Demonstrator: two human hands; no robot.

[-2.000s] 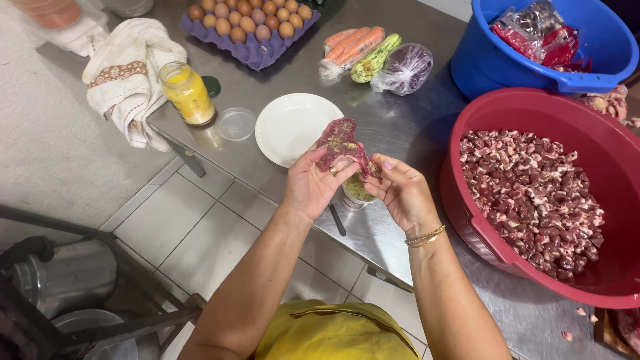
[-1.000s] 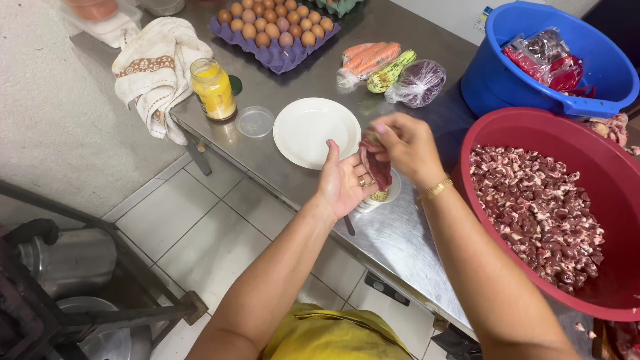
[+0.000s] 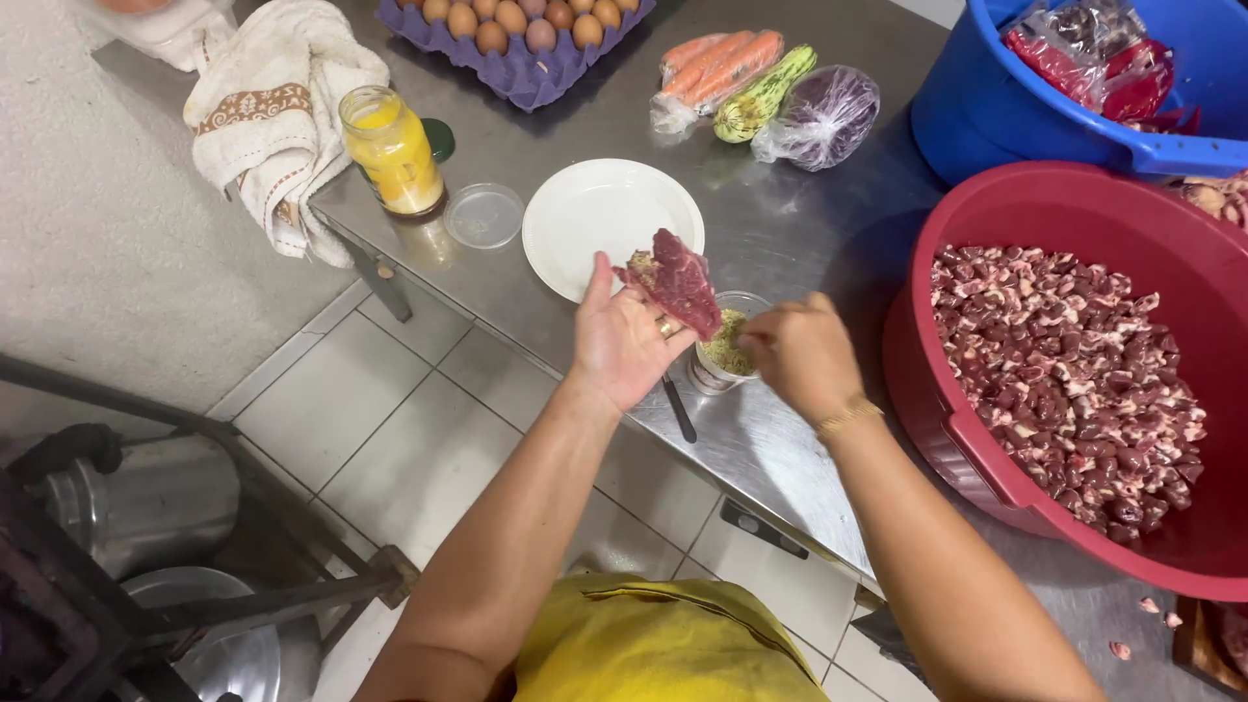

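On the fingers of my left hand [image 3: 629, 341] lies a slice of raw red meat [image 3: 678, 281], with a patch of greenish seasoning on its left part. My right hand [image 3: 801, 353] is at the rim of a small clear tub of chopped seasoning [image 3: 723, 351], fingertips bunched together over its right side; whether they pinch any is hidden. Behind the meat is a white plate [image 3: 609, 210]. The dark handle of a utensil [image 3: 680, 409] rests beside the tub at the table's edge. A clear plastic lid [image 3: 485, 215] lies left of the plate.
A red basin [image 3: 1004, 195] of raw hearts stands at the right, a blue basin [image 3: 975, 107] behind it. A jar with yellow contents [image 3: 393, 156], a towel [image 3: 283, 107], an egg tray [image 3: 536, 73], wrapped carrots [image 3: 721, 68], a green squash [image 3: 765, 93] and wrapped purple cabbage [image 3: 829, 112] sit farther back.
My right hand has left the meat and moved to the seasoning tub. The slice, folded between both hands one second ago, now lies spread on my left fingers.
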